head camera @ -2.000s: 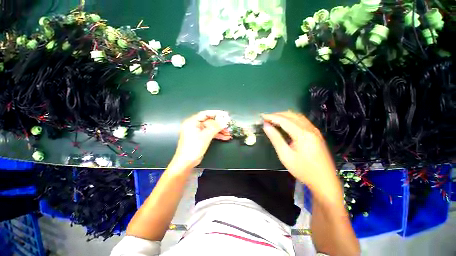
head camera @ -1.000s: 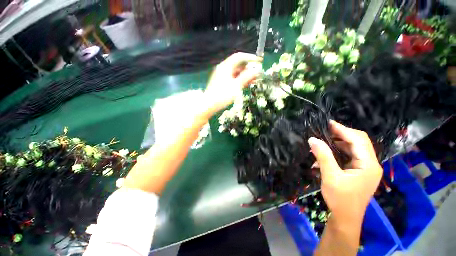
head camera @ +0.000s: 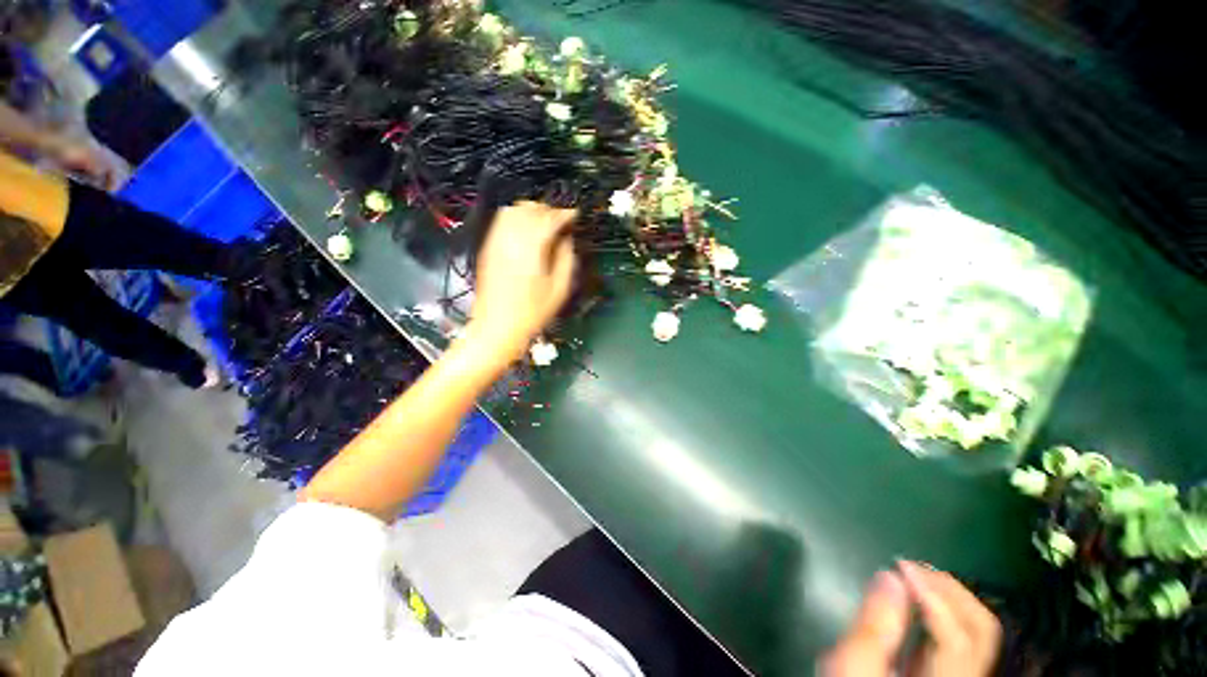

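My left hand (head camera: 523,278) is over the near edge of the left-hand pile of cable assemblies (head camera: 463,146). Its fingers are bent against black cables, and I cannot tell whether they hold one. Pale green housings (head camera: 666,324) with thin red and yellow wires lie along the pile's far side. My right hand (head camera: 913,628) is at the bottom right, blurred and partly cut off by the frame edge. Its fingers are curved and apart, with nothing visible between them. The clear plastic bag (head camera: 953,331) with loose pale housings lies on the green table between the piles.
The right-hand pile (head camera: 1138,542) shows at the lower right edge. Long black cables (head camera: 1006,93) lie across the table's far side. A blue bin (head camera: 444,470) with black cables is below the table edge. Another person's dark-clad legs (head camera: 113,258) and cardboard boxes (head camera: 90,595) are at the left.
The view has swung left. My left hand has gone from the right-hand pile's housings to the left-hand pile. My right hand has left the right-hand pile's cables and the black coil no longer shows in it.
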